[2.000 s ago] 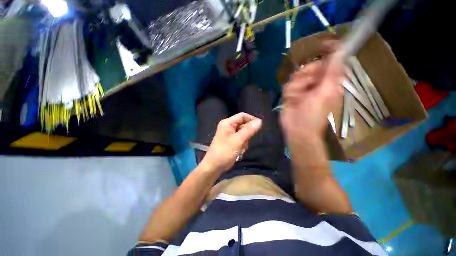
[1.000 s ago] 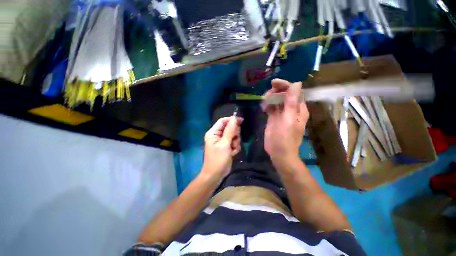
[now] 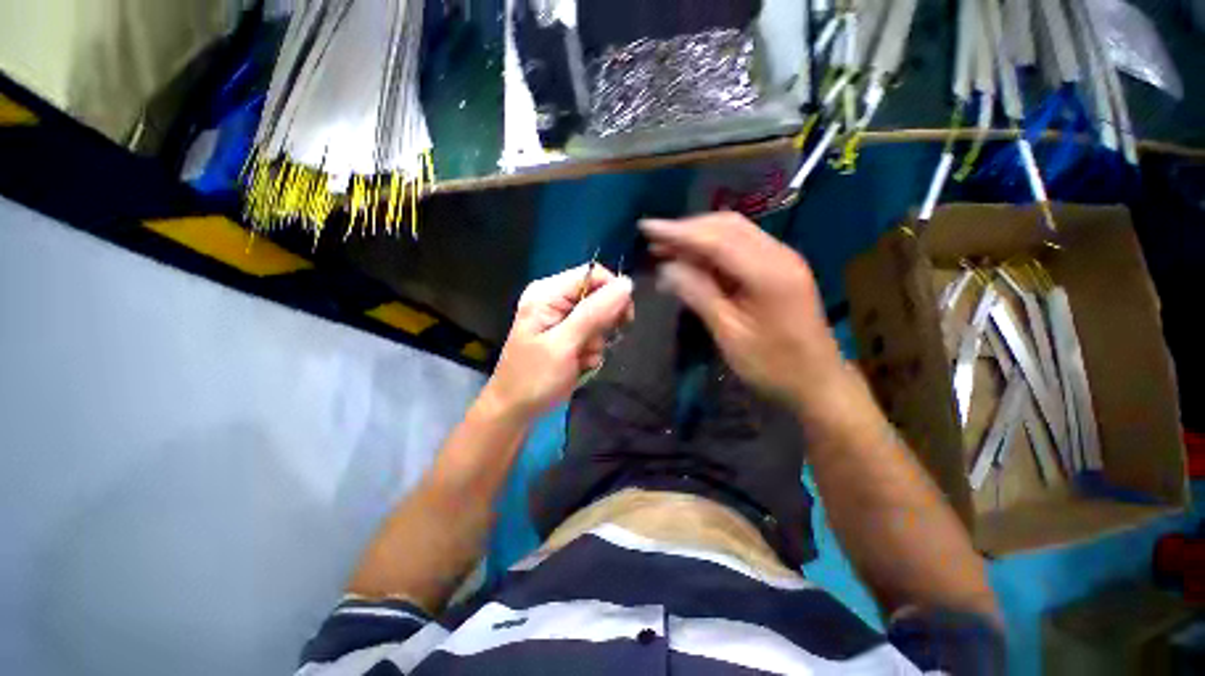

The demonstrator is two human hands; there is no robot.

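My left hand (image 3: 562, 341) is closed, with thumb and index finger pinching a thin lead wire (image 3: 591, 273) whose fine tip sticks up above the fingers. What lies inside the fist is hidden. My right hand (image 3: 756, 301) is just to the right, slightly blurred, with thumb and fingers apart. No strip shows in it. Both hands are above my lap, below the bench edge.
The bench edge (image 3: 621, 160) runs across the top. On it are a tray of silver terminals (image 3: 677, 79), a left bundle of yellow-ended strips (image 3: 346, 99) and right strips (image 3: 1007, 56) overhanging it. An open cardboard box (image 3: 888, 310) with strips stands at right.
The blurred strip has left my right hand, and more strip ends with yellow leads show in the box. My left hand stays pinched. The view has shifted, showing more of the bench and box.
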